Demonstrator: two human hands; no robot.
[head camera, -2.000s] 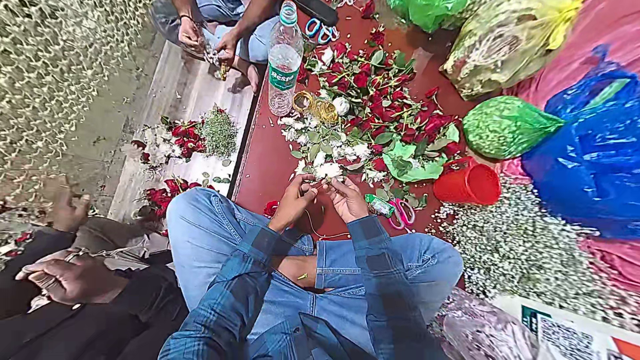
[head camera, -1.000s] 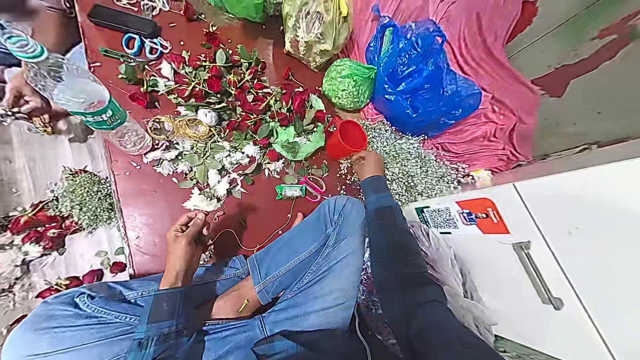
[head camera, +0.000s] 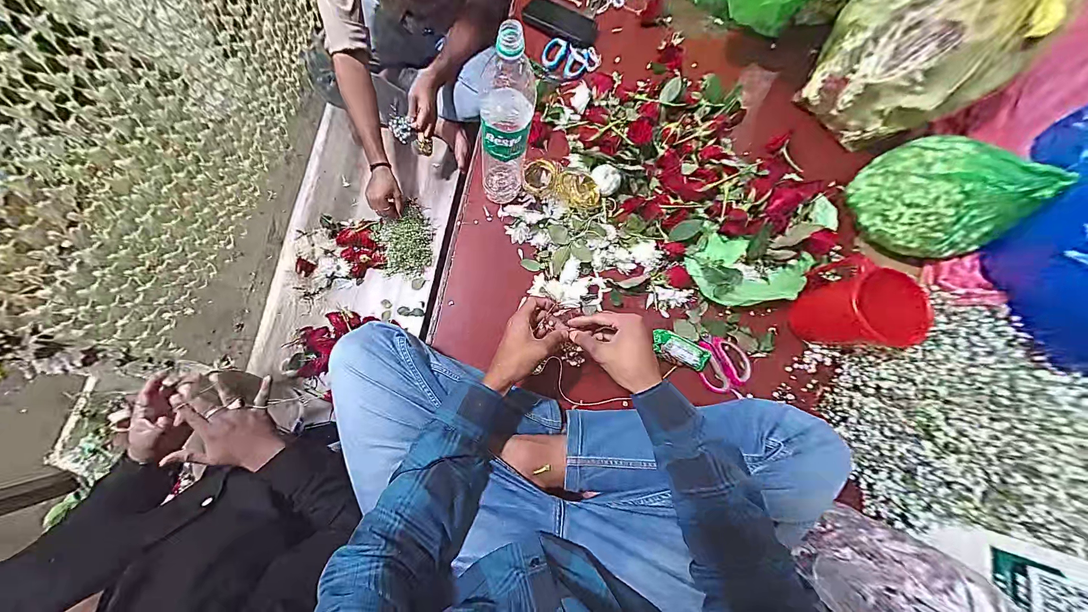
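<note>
My left hand (head camera: 529, 342) has its fingertips closed on a thread, close under white flowers (head camera: 569, 287). Facing it, my right hand (head camera: 619, 344) pinches at the same spot, the fingertips of both hands nearly meeting. The thin thread (head camera: 565, 393) loops down from between them above my lap. What exactly lies between the fingertips is too small to tell. To the right of my right hand lie a green wrapped packet (head camera: 680, 349) and pink-handled scissors (head camera: 725, 365). Red roses (head camera: 680, 161) with leaves spread beyond the white flowers.
A water bottle (head camera: 507, 119), golden rings of trim (head camera: 561, 183), a red cup (head camera: 860, 304) and a green bag (head camera: 952, 197) stand or lie around the flowers. Small white blossoms (head camera: 943, 425) are heaped at right. Co-workers' hands (head camera: 212, 421) are at lower left, others (head camera: 399, 153) at upper left.
One second ago my right hand was out beside the red cup; it is now back against my left hand. The view swung right and then back.
</note>
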